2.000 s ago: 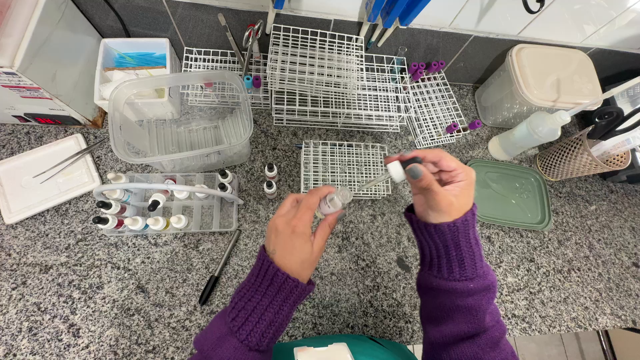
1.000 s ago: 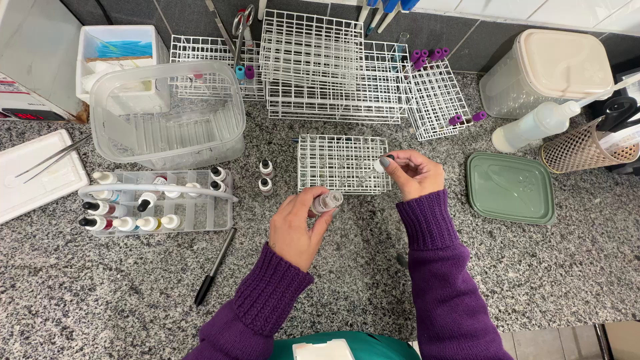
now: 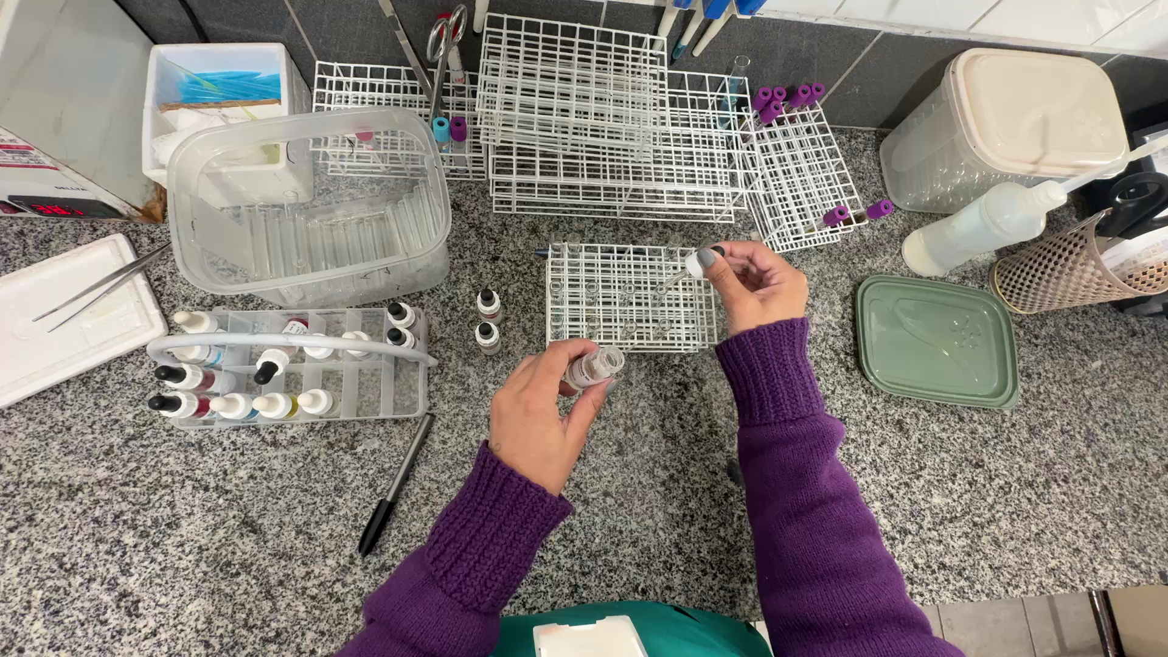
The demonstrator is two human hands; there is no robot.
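Between finger and thumb, my left hand holds a small uncapped glass dropper bottle, tilted, just below the front edge of a white wire test tube rack. My right hand pinches a dropper cap with a white collar and dark bulb; its glass pipette points down-left over the rack's right part. Clear tubes stand in that rack, their contents too small to tell. Two capped dropper bottles stand left of the rack. A plastic carrier holds several more bottles, some lying tilted.
A clear tub of glass tubes stands at left, near a white lid with tweezers. A black marker lies nearer me. Behind are stacked wire racks. At right are a green lid, a wash bottle and a mesh basket.
The dropper in my right hand has moved away from the bottle's mouth and is now over the rack. My left hand still holds the bottle.
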